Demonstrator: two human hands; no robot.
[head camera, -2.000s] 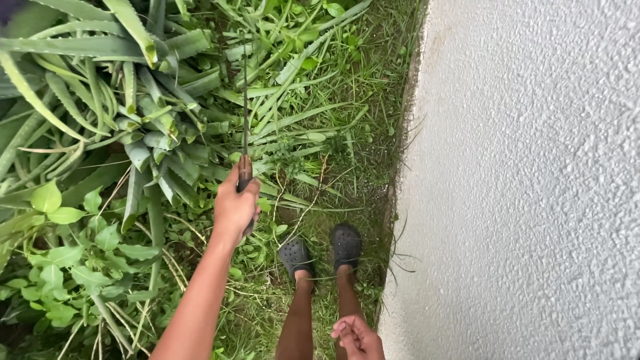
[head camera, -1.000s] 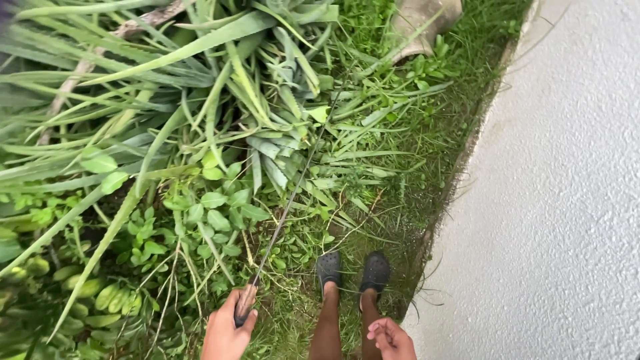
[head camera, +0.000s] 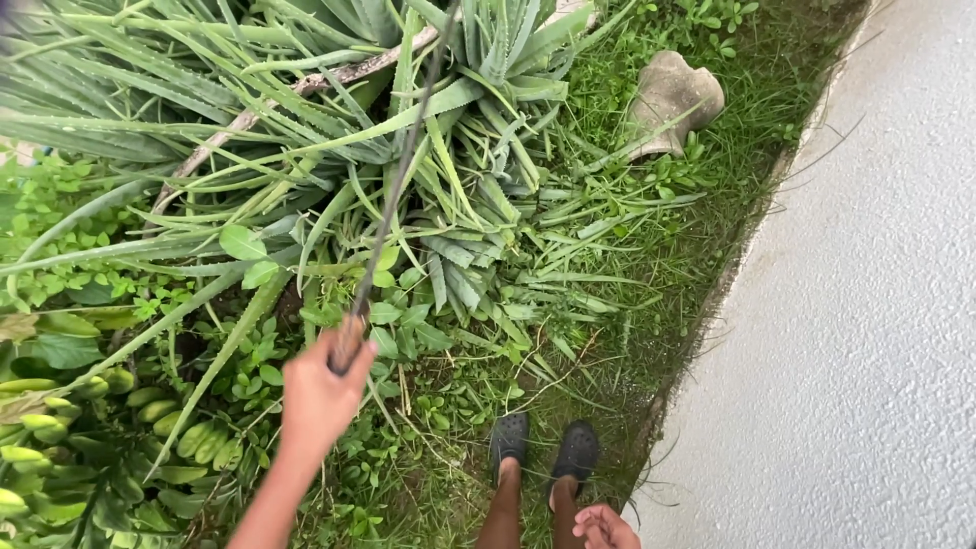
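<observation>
My left hand (head camera: 324, 389) is closed around the wooden handle of a long, thin-bladed machete (head camera: 396, 183), whose dark blade points up over the aloe plants (head camera: 305, 152) and runs to the top edge of the view. Cut aloe leaf ends (head camera: 457, 267) show right of the blade, and loose narrow leaves (head camera: 579, 236) lie on the grass beyond them. Low at the bottom edge, my right hand (head camera: 602, 526) has its fingers loosely curled, with no object visible in it; part of it is cut off by the frame.
A white textured wall (head camera: 854, 305) borders the right side. My feet, in dark clogs (head camera: 509, 438), stand on grass near its base. A broken-looking clay or stone piece (head camera: 675, 99) lies in the grass ahead. A dry branch (head camera: 229, 133) crosses the aloe; leafy plants (head camera: 206, 442) grow at the lower left.
The view has shifted, showing more aloe and the whole clay or stone piece. My left hand has risen with the machete since one second ago, its blade now over the aloe instead of the cut leaves.
</observation>
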